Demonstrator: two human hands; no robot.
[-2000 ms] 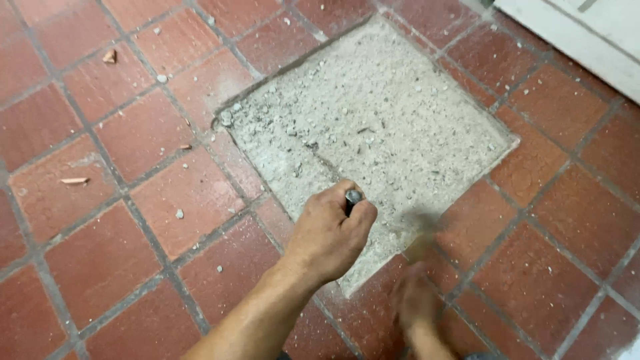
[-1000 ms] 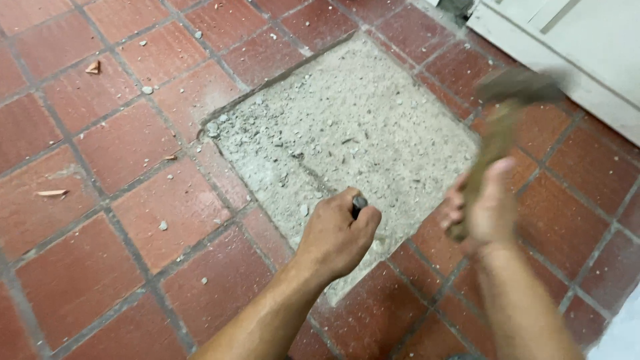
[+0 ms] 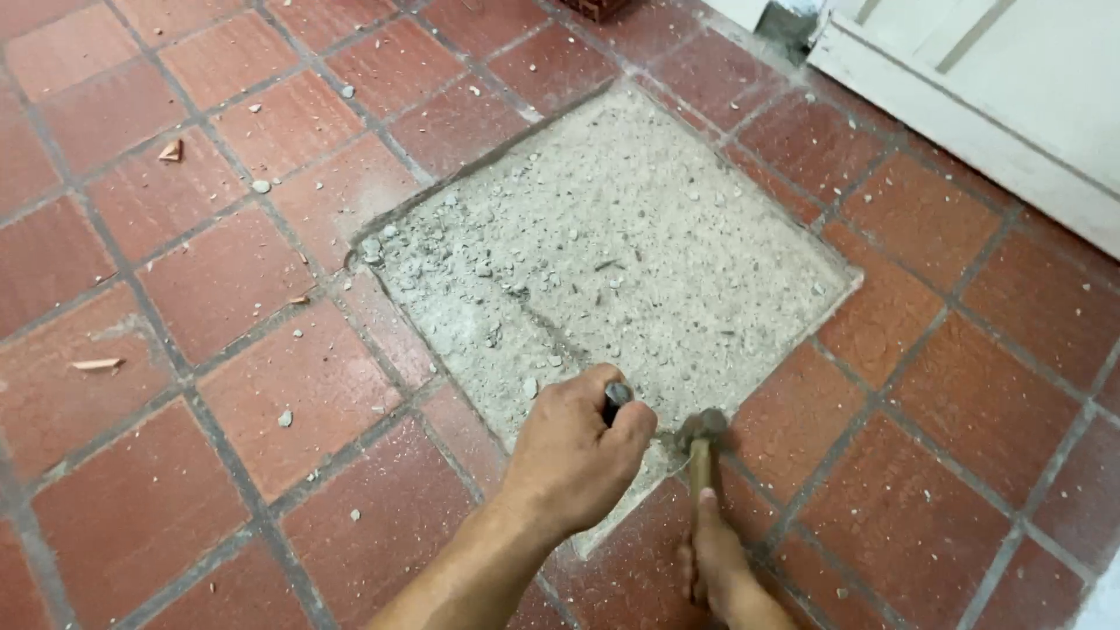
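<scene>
My left hand (image 3: 582,446) is closed around a dark metal chisel (image 3: 618,394), whose struck end shows above the fist. That fist is over the lower part of a recessed patch of rough grey mortar (image 3: 647,254) in the tiled floor. The chisel's tip is hidden by the hand. Just right of it, my right hand (image 3: 717,551) grips a hammer (image 3: 703,464) by its wooden handle. The hammer's head is beside the left fist, low over the patch's lower right edge, apart from the chisel. Loose mortar crumbs lie thickest at the patch's left corner.
Red clay tiles (image 3: 341,367) with grey joints surround the patch. Tile shards (image 3: 96,364) and mortar bits are scattered at the left. A white panelled door or cabinet (image 3: 980,114) stands at the upper right. Part of a reddish-brown object (image 3: 598,7) shows at the top edge.
The hammer, raised at the right one second ago, is now low beside my left fist. My left hand keeps its hold on the chisel over the patch.
</scene>
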